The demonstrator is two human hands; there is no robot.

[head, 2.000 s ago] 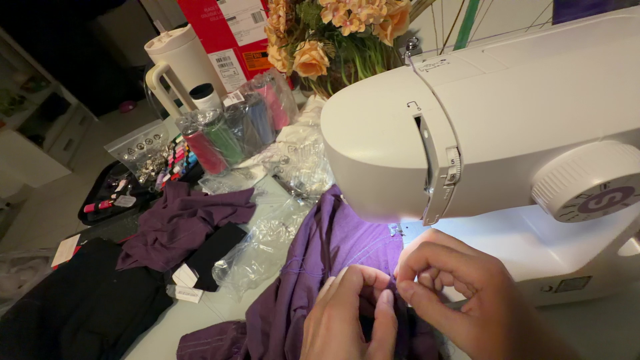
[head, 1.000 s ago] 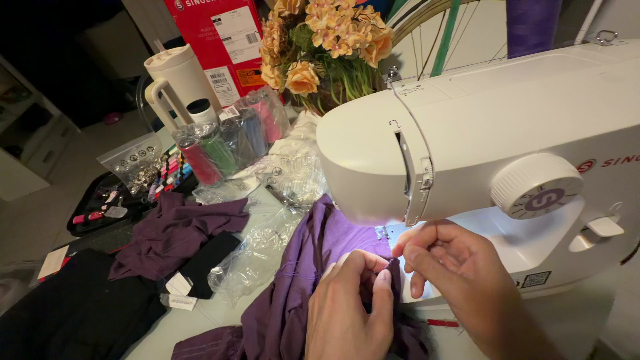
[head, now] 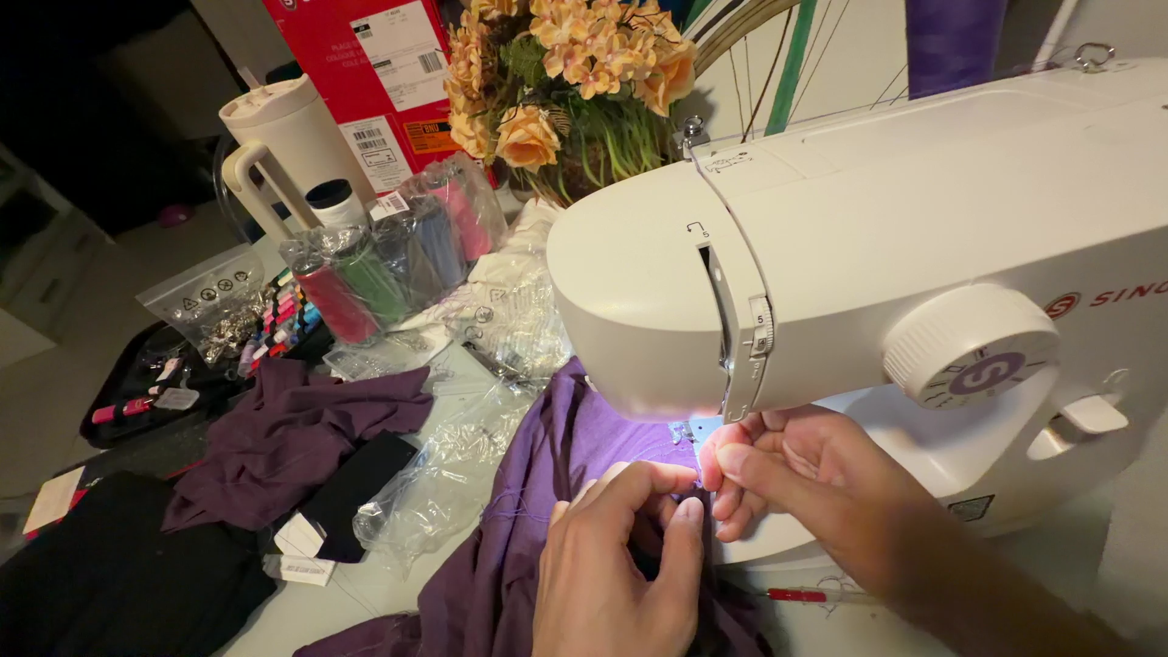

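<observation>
A white Singer sewing machine (head: 639, 301) stands at the right, its lamp lighting the needle area. Purple fabric (head: 511, 511) lies under and in front of the presser foot and hangs toward me. My left hand (head: 620, 557) pinches the fabric's edge between thumb and forefinger, just in front of the needle area. Close beside its fingertips is my right hand (head: 785, 474), thumb against forefinger at the cloth's edge; whether it pinches cloth or thread cannot be made out. The needle is hidden.
Left of the machine lie a clear plastic bag (head: 438, 474), dark purple cloth (head: 292, 438) and black fabric (head: 119, 566). Behind are wrapped thread spools (head: 365, 283), a handled tumbler (head: 283, 137), a red box (head: 365, 55) and flowers (head: 584, 55). A red-handled tool (head: 796, 595) lies near my right forearm.
My right hand's fingers have shifted at the fabric's edge, beside my left fingertips. My left hand stays on the fabric. The red-handled tool, unseen two seconds ago, now shows.
</observation>
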